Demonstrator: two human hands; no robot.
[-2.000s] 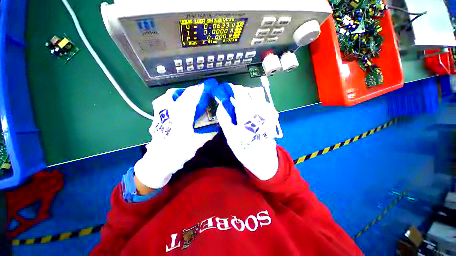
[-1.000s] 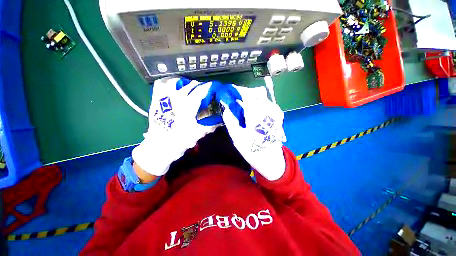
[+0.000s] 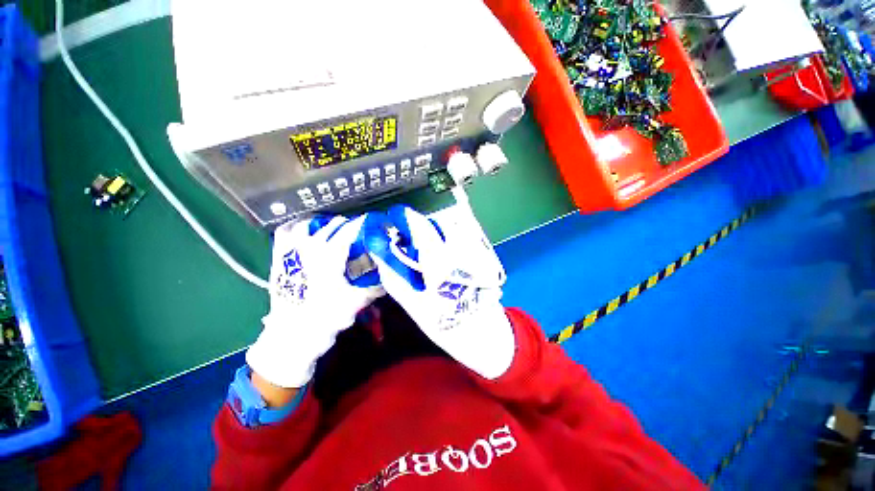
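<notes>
My left hand (image 3: 309, 290), in a white glove with blue fingertips, is closed around a small part, apparently a charger circuit board (image 3: 362, 267); only a pale edge shows between the fingers. My right hand (image 3: 449, 280), gloved alike, meets it from the right. A white plug or lead end (image 3: 403, 249) shows between its blue fingers. The fingers hide where plug and board meet. A thin white lead (image 3: 464, 203) runs from the output terminals (image 3: 477, 163) down behind my right hand. The DC electronic load (image 3: 278, 171) stands just beyond, yellow digits lit but blurred.
A blue bin (image 3: 59, 350) stands left, a red-orange bin (image 3: 614, 182) full of boards right. A loose board (image 3: 114, 191) lies on the green mat (image 3: 153, 288), left of the curving white cord (image 3: 144, 161). A tiny green piece (image 3: 439, 181) sits beside the terminals.
The view has shifted, showing more of the instrument's top. The hands stay together at the bench edge. The white plug now shows in my right fingers. The voltage line rose from near zero to about 5 between the earlier frames.
</notes>
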